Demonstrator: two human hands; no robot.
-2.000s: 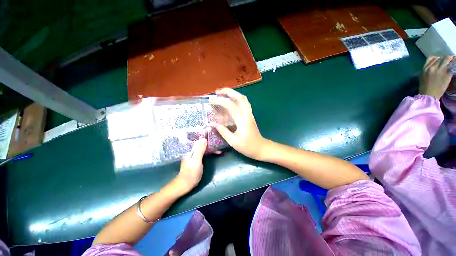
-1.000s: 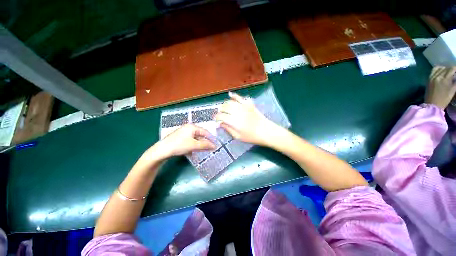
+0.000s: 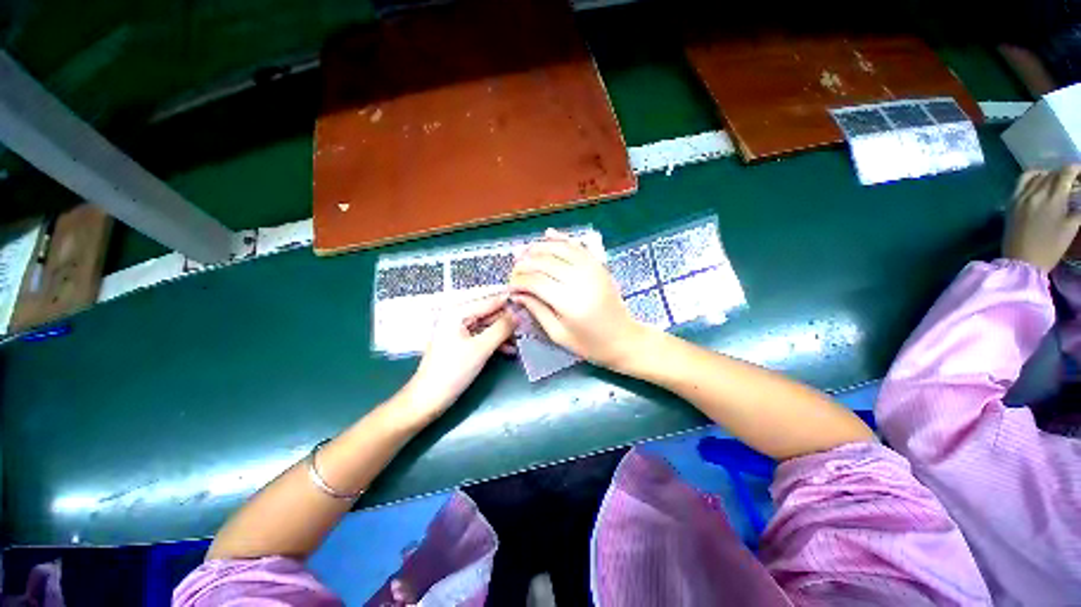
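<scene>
A thin sheet with dark speckled blocks (image 3: pixel 413 280) lies flat on the dark-green bench, partly under my hands. A second patterned sheet (image 3: pixel 688 270) lies tilted to the right, with its near-left corner sticking out below my right hand. My left hand (image 3: pixel 462 340) has its fingertips pinched on the edge of this second sheet, at its left end. My right hand (image 3: pixel 567 296) is bent over the same sheet beside the left fingertips, which touch or nearly touch it. The exact grip of the right fingers is hidden.
A large brown board (image 3: pixel 468 136) lies behind the sheets. Another brown board (image 3: pixel 830 89) is at the back right, with a spare patterned sheet (image 3: pixel 910 140) over its edge. A white box (image 3: pixel 1049 128) and a neighbour's hand (image 3: pixel 1041 219) are at far right. A grey metal bar (image 3: pixel 113 166) crosses the left.
The sheet first held up at the left is no longer raised there. One sheet now lies flat, and the tilted sheet has turned and moved to the right under my hands.
</scene>
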